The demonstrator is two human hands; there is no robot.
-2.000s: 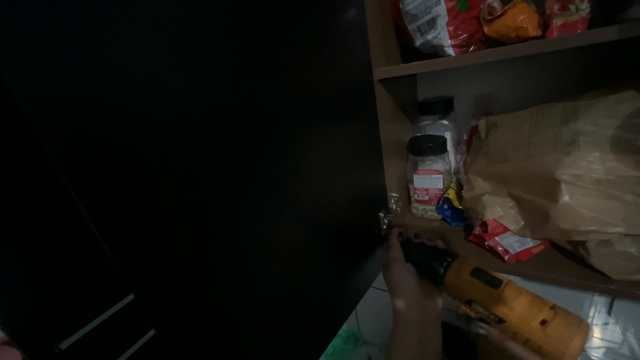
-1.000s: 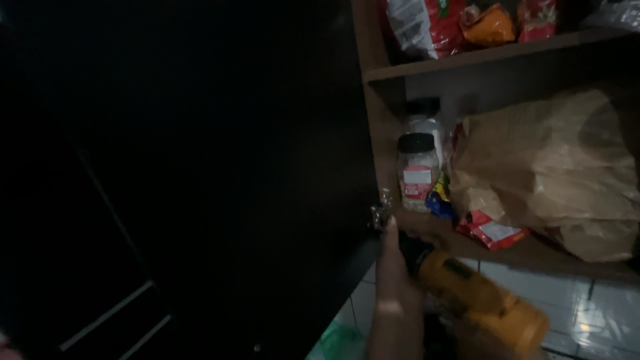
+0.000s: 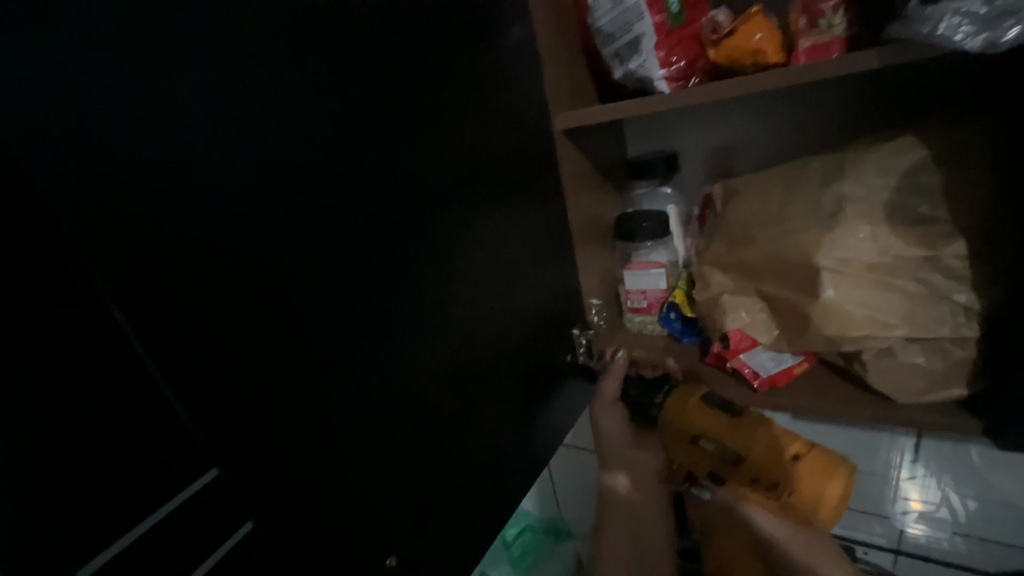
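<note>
An orange cordless drill (image 3: 752, 456) with a black chuck (image 3: 646, 397) points up and left at a metal cabinet hinge (image 3: 584, 342), which joins the dark door (image 3: 320, 264) to the cabinet's side panel. My left hand (image 3: 628, 416) is at the chuck, its fingers beside the hinge; whether it grips the chuck or something small there is hard to tell in the dim light. Lower down, my right hand (image 3: 744, 512) is closed around the drill's handle, partly hidden below the drill body. The bit's tip cannot be made out.
On the lower shelf stand two black-lidded jars (image 3: 644, 276), a blue packet (image 3: 680, 316), a red packet (image 3: 760, 360) and a large brown paper bag (image 3: 848, 256). Plastic food bags (image 3: 680, 40) lie on the upper shelf (image 3: 720, 90). White tiles (image 3: 872, 480) and a green plastic bag (image 3: 536, 540) are below.
My left hand's fingers have shifted about the chuck near the hinge. The drill remains held up to the hinge throughout.
</note>
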